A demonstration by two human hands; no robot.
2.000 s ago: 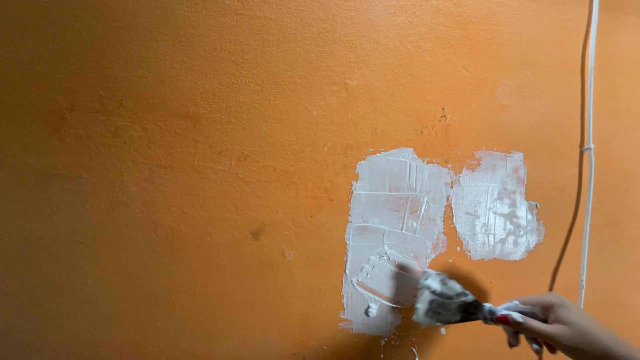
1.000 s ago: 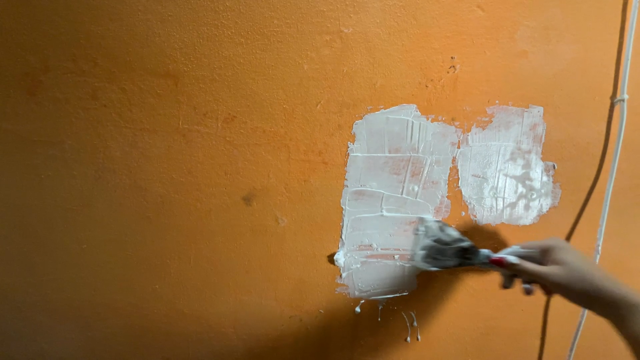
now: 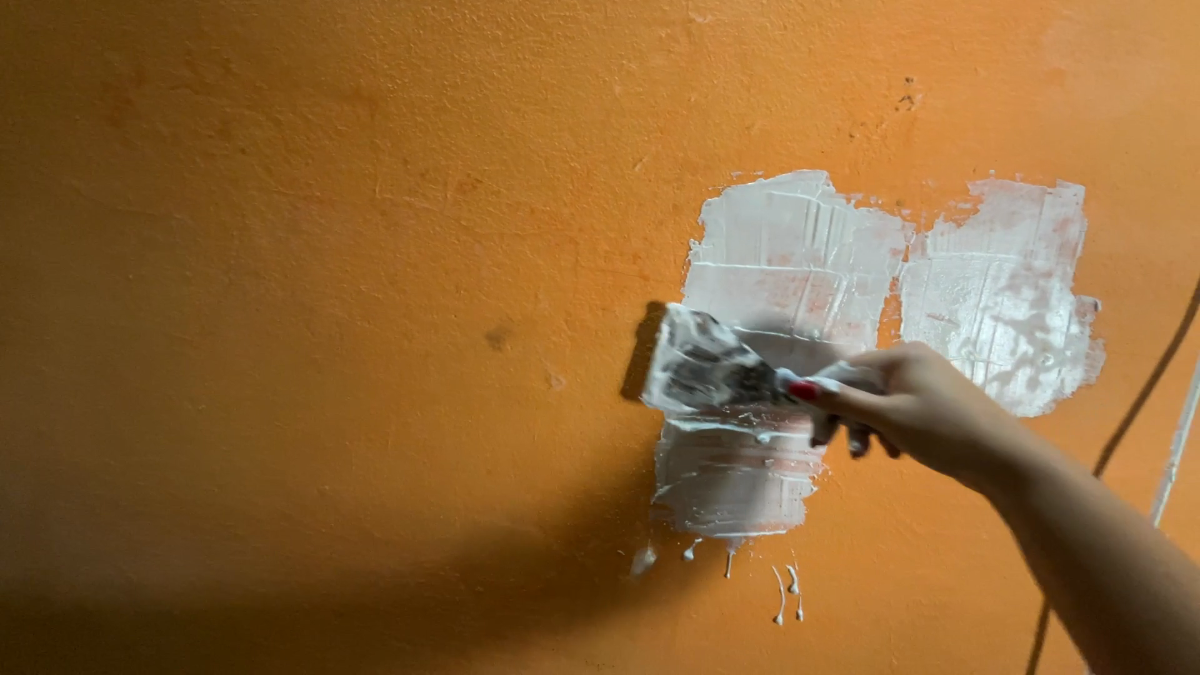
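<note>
My right hand (image 3: 886,403) reaches in from the lower right, its fingers closed round the handle of a putty knife (image 3: 708,361). The wide metal blade, smeared with white filler, points left and lies over the left edge of a tall patch of white filler (image 3: 787,225). White filler also coats some of my fingers. A second, shorter filler patch (image 3: 994,291) sits just to the right, above my wrist. Ridges and streaks mark both patches. My left hand is out of view.
The orange painted wall (image 3: 328,328) fills the view. Small drips of filler (image 3: 780,595) hang below the tall patch. A thin white cable (image 3: 1177,450) runs down the wall at the right, behind my forearm. Dark small marks (image 3: 907,94) show above the patches.
My right hand and the putty knife have moved left and up over the tall patch, to its left edge. The filler at its lower part looks smoother than two seconds ago.
</note>
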